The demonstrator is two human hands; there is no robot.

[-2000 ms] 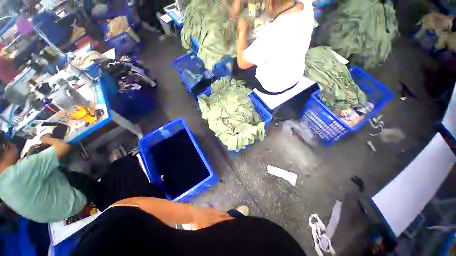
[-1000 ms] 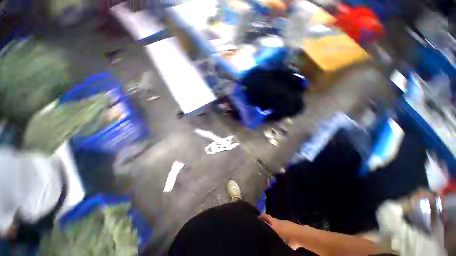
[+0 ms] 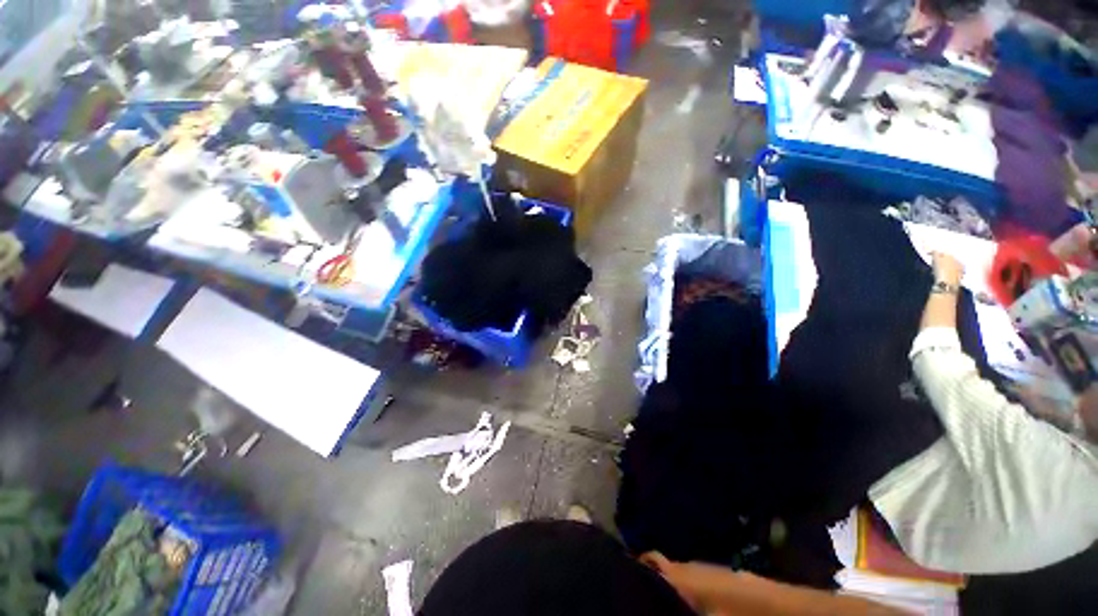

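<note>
A bare forearm, seemingly my right one, crosses the bottom edge beside my black clothing. Only a small part of my right hand (image 3: 657, 562) seems to show against the clothing; its fingers cannot be made out. My left hand is not in view. Nearest in front, a large heap of black garment pieces (image 3: 843, 373) covers a white, blue-edged table at right and hangs down toward the floor. A pale-lined bin (image 3: 656, 315) at the table's end holds dark and some reddish-brown pieces.
A person in a white ribbed top (image 3: 1005, 469) reaches over the black pieces. A yellow carton (image 3: 572, 126) and a blue crate of black pieces (image 3: 506, 271) border the grey aisle. White strips (image 3: 464, 451) lie on the floor. A blue crate (image 3: 229, 560) with green pieces stands lower left.
The view has swung right, from the green pieces to the black heap and the person in white. The green crates have shifted left. The forearm remains at the bottom.
</note>
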